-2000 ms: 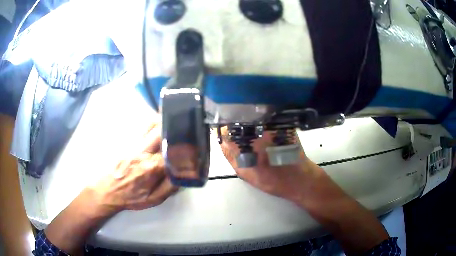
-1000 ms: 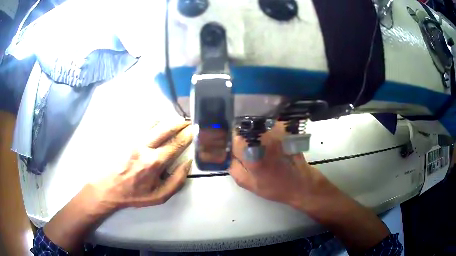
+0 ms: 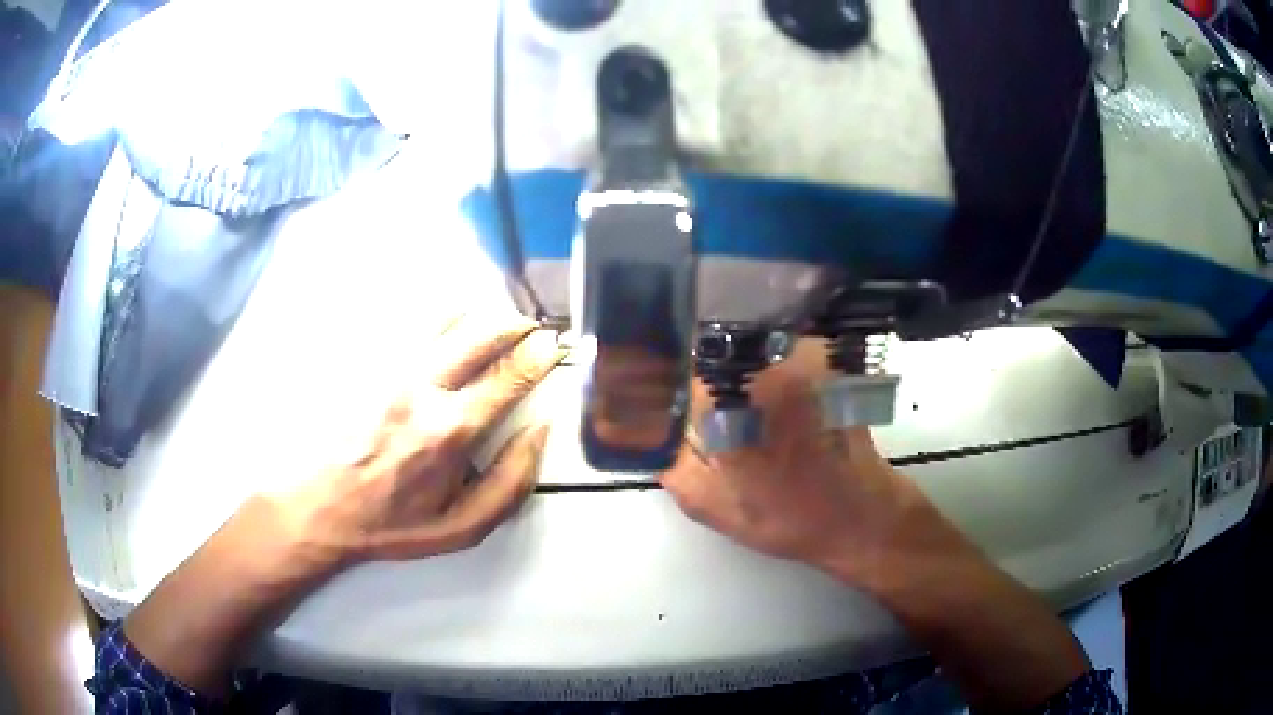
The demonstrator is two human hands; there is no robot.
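Note:
The sewing machine head [image 3: 782,126], white with a blue stripe, fills the upper middle. Its shiny metal lever guard [image 3: 635,328] hangs over the work area, with tension knobs [image 3: 859,398] to its right. My left hand [image 3: 405,468] rests on the white machine bed [image 3: 586,573], its fingertips at the lower left edge of the head. My right hand [image 3: 796,482] lies on the bed behind the guard and knobs, its fingers mostly hidden. The needle area is hidden, and I cannot tell whether either hand holds cloth.
Grey cloth [image 3: 189,307] with a gathered edge lies at the left of the bed. A strong lamp glare washes out the upper left. A dark band [image 3: 1019,140] wraps the head. A dark seam line [image 3: 1019,444] crosses the bed, and a printed label [image 3: 1226,468] is at the right.
The head and lever guard appear further right and slightly higher in view. My left hand's fingers have moved right and extend further apart, with the fingertips now visible beside the guard.

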